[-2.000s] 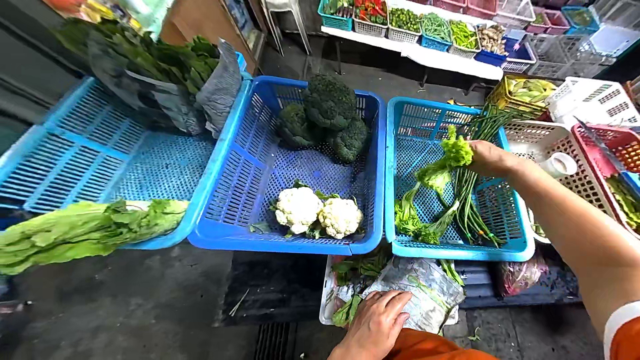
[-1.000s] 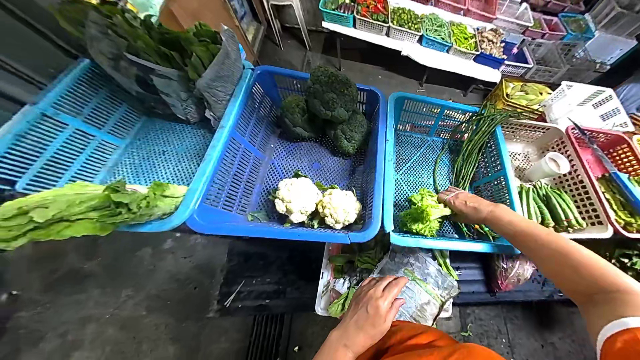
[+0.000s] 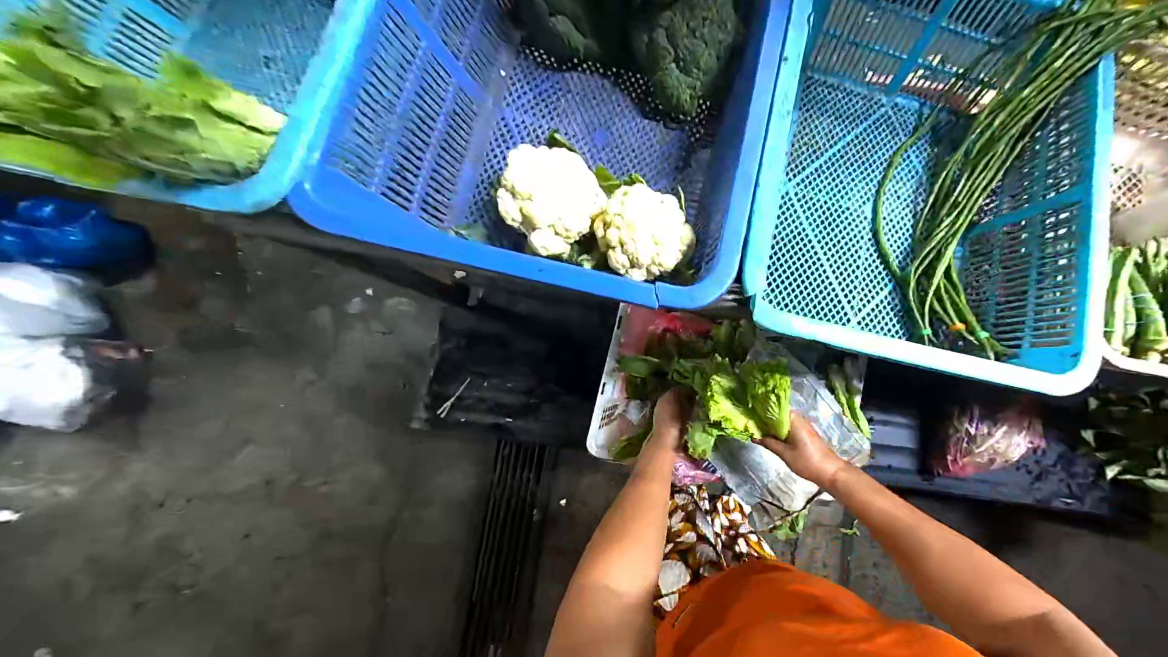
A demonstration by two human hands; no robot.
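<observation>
Low over a white plastic basket (image 3: 604, 412), my right hand (image 3: 808, 452) is closed on the right side of a bunch of light green lettuce (image 3: 744, 401). My left hand (image 3: 671, 422) is at the leaves' left side, its fingers largely hidden among the greens. Darker leaves and a clear plastic bag (image 3: 821, 406) lie in the basket about the hands. Above it, two cauliflowers (image 3: 643, 230) and broccoli (image 3: 689, 55) sit in a blue crate (image 3: 493, 251). A turquoise crate (image 3: 912, 351) to the right holds long green stalks (image 3: 981, 173).
Leafy greens (image 3: 137, 123) lie over the rim of a light blue crate (image 3: 265, 187) at upper left. Plastic bags (image 3: 41, 347) are at the left edge. A bag of reddish vegetables (image 3: 990, 438) and another crate's green pods (image 3: 1145, 297) are at right. A floor grate (image 3: 511, 547) lies below.
My right hand has moved from the turquoise crate down to the white basket with the lettuce, which lay in that crate before. My left hand is now among the leaves. The view has tilted down.
</observation>
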